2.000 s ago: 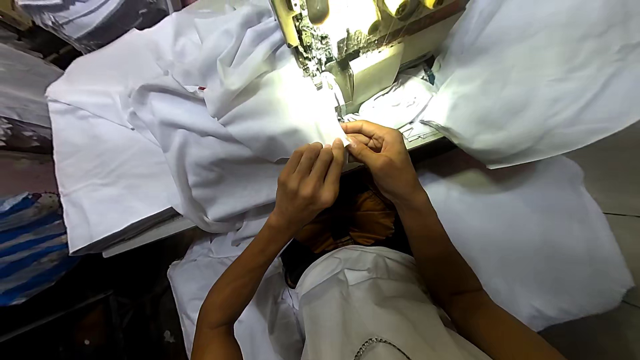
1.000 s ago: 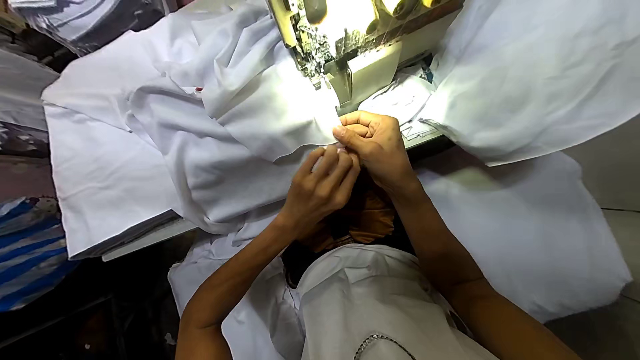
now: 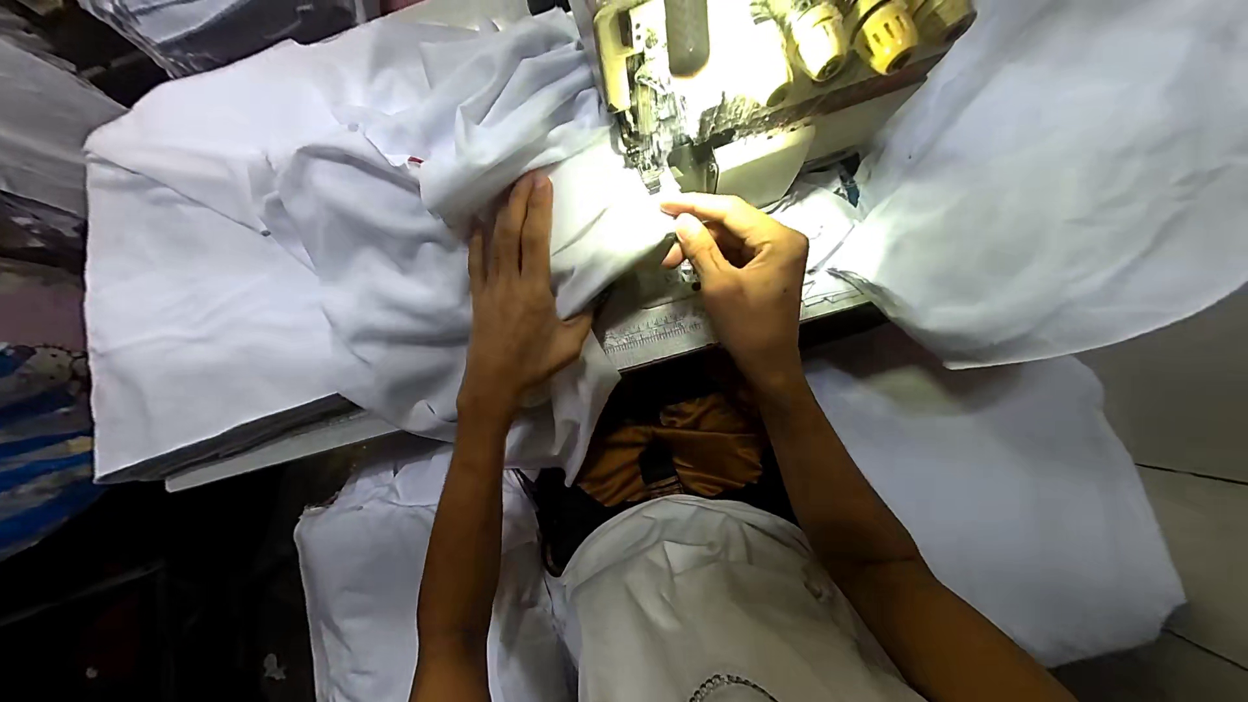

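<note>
White fabric [image 3: 380, 244] lies bunched over the sewing table, its right edge under the lit needle area of an industrial sewing machine [image 3: 673, 97]. My left hand [image 3: 517, 292] rests flat on this fabric, fingers spread and pointing toward the machine. Just in front of the presser area, my right hand [image 3: 746, 263] pinches the fabric's edge between thumb and index finger. Glare hides the exact spot where cloth and needle meet. A printed ruler scale [image 3: 653, 336] shows on the table's front edge, between my two hands.
Yellow thread tension knobs [image 3: 885, 37] sit on the machine's top. More white cloth [image 3: 1063, 185] hangs at the right, with white fabric [image 3: 994, 497] below it and another pile [image 3: 390, 575] below the table at left. Fabric scraps [image 3: 819, 219] lie beside the machine. A blue-striped bundle [image 3: 39, 448] is far left.
My left hand has moved away from my right hand, to the left and up onto the fabric, and its fingers have spread out. The cloth near the machine is bunched differently, and the ruler scale now shows.
</note>
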